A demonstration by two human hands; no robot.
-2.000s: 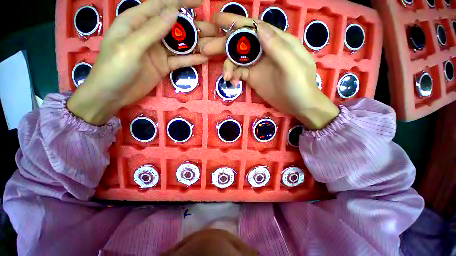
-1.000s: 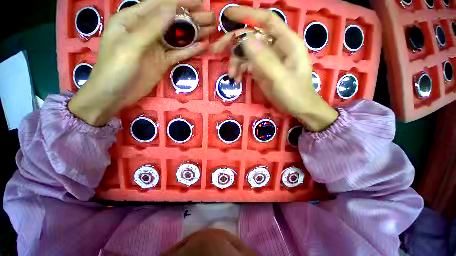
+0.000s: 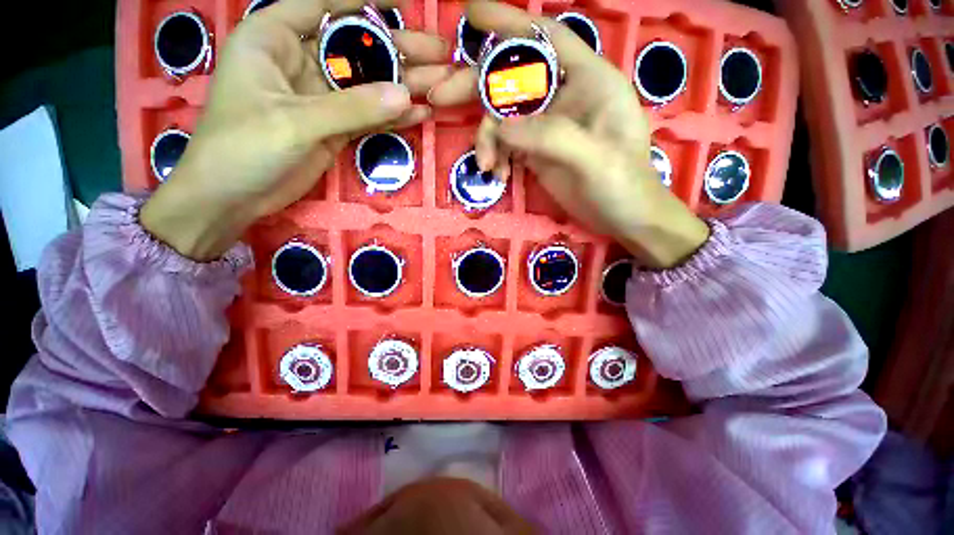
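My left hand (image 3: 267,120) holds a round smartwatch (image 3: 358,54) face up, its dark screen showing an orange patch and a small red mark. The thumb lies at the screen's lower edge. My right hand (image 3: 586,131) holds a second smartwatch (image 3: 518,86) with a bright orange screen, its thumb just below the display. Both watches are above the coral foam tray (image 3: 418,321), whose pockets hold more watches. Most are face up with dark glass, like this watch (image 3: 300,269). The front row lies face down, showing white-silver case backs (image 3: 393,363).
A neighbouring coral foam tray (image 3: 834,157) with more watches stands at the right, on a dark green surface. A white card (image 3: 37,183) lies at the left. Both forearms, in pink-purple sleeves, reach over the tray's sides.
The red flame-like images on both held watches have given way to orange screens. The right-hand watch, tilted and blurred a second ago, faces up again. The left thumb has come down to the screen's edge.
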